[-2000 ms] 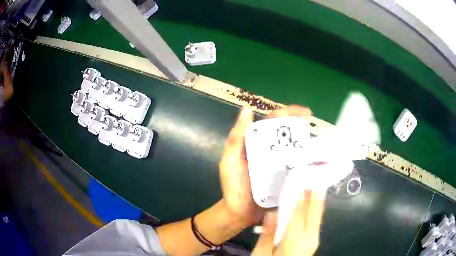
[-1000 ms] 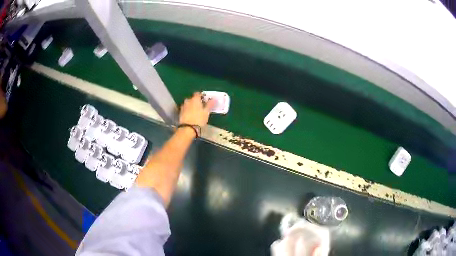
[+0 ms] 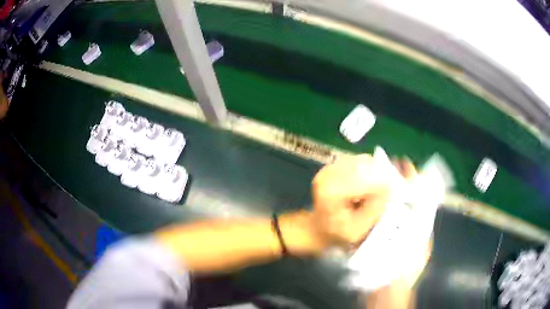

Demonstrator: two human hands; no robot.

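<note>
My left hand (image 3: 347, 199), blurred, is closed in front of me against a white adapter that is almost wholly hidden by fingers and cloth. My right hand (image 3: 421, 256) is just right of it, partly covered by the white cloth (image 3: 386, 250) that it holds. The cloth lies against the left hand and the hidden adapter. The adapter's face and pins cannot be made out.
White adapters stand in two rows (image 3: 142, 172) on the dark green bench at left. An adapter pile (image 3: 524, 280) is at far right. The green conveyor (image 3: 283, 90) carries spaced adapters (image 3: 357, 124). A grey upright (image 3: 196, 66) stands at the cream belt rail (image 3: 253, 131).
My left hand took hold of an adapter on the belt and came back right to the cloth. My right hand and cloth have risen to meet it. The clear bottle is now hidden.
</note>
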